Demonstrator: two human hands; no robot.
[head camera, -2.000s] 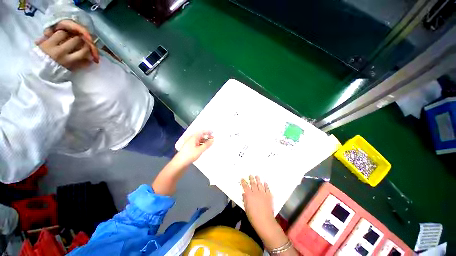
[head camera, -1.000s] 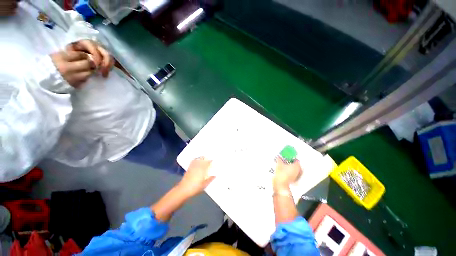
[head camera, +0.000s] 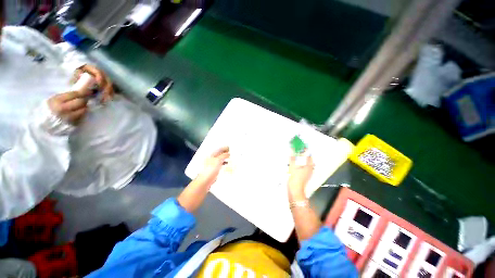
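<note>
The large white box or lid (head camera: 255, 184) lies in front of me. The small green piece (head camera: 297, 144) is on its right part. My right hand (head camera: 301, 171) is at the near side of the green piece, fingers at its edge; blur hides whether it grips it. My left hand (head camera: 215, 163) rests near the left edge of the white surface, its fingers slightly apart, with nothing visible in it.
The yellow parts bin (head camera: 399, 172) with small metal parts stands right of the white surface. The pink foam tray (head camera: 343, 206) holds white units with black panels at the lower right. A person in white (head camera: 27, 125) stands at the left. A dark device (head camera: 159, 90) lies on the bench.
My right hand has moved from the near edge of the white surface up to the green piece. My left hand moved little. The camera view has shifted.
</note>
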